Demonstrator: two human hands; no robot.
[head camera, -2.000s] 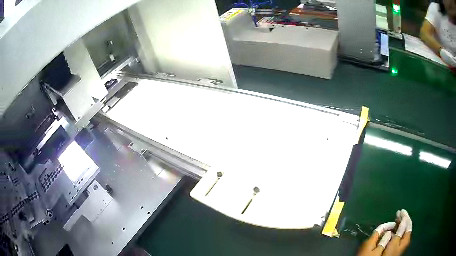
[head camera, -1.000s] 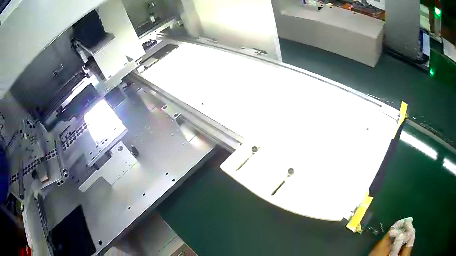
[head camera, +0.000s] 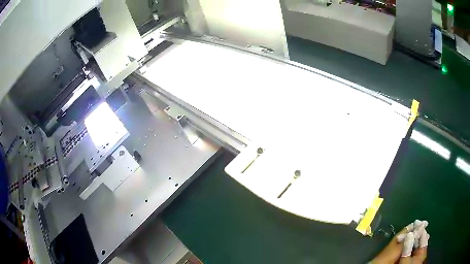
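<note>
My left hand (head camera: 409, 240) is at the bottom right edge, cut off by it, with white finger cots on bunched fingertips. Fingers of my right hand may be pressed against it; I cannot tell the two apart. No held thing shows between the fingertips. The hand is over the green mat (head camera: 402, 201), just right of the near yellow tape (head camera: 370, 215). Small shiny clear bits (head camera: 385, 230) lie between tape and fingers. The white conveyor belt (head camera: 278, 113) is overexposed and shows no panel.
An open machine with a metal plate (head camera: 154, 154) and a brightly lit white block (head camera: 105, 126) stands at the left. A second yellow tape (head camera: 414, 111) marks the belt's far corner. A pale grey box (head camera: 340, 36) is beyond the belt. Green indicator lights show top right.
The view has swung left and down since the oldest frame. My fingers stay near the near tape but have changed their pose. A small dark speck on the belt has shifted left.
</note>
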